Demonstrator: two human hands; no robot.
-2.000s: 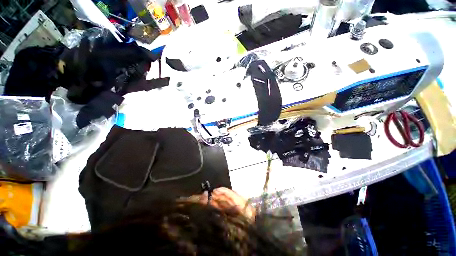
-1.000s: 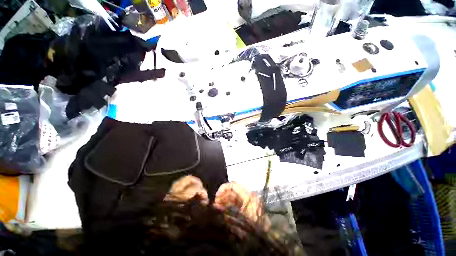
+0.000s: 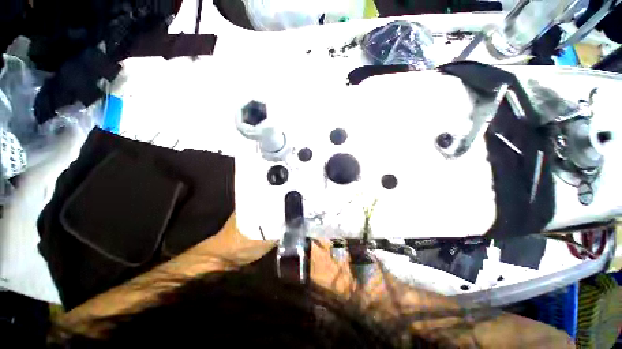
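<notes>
The dark garment piece [image 3: 123,204] lies on the white table at left, with a curved lighter seam line. The white sewing machine head [image 3: 423,198] is close in front and covers the middle. My left hand [image 3: 254,235] reaches in from the lower left over the cloth, its fingers hidden behind the machine head and hair. My right hand [image 3: 334,269] is near the needle area [image 3: 293,255], blurred and partly covered by hair; its grip cannot be made out. The black label pile [image 3: 453,262] shows partly under the machine's front edge.
A black fabric strip [image 3: 522,163] with pale pins drapes over the head. A dark square patch [image 3: 522,251] and red scissors handles [image 3: 590,243] lie at right. A blue basket [image 3: 563,307] is below the table edge. Dark cloth [image 3: 75,48] and plastic bags [image 3: 17,116] are at left.
The view has moved much closer to the machine head. My hands, earlier on the garment's lower part, are now by the needle area. The garment shows farther left, partly hidden.
</notes>
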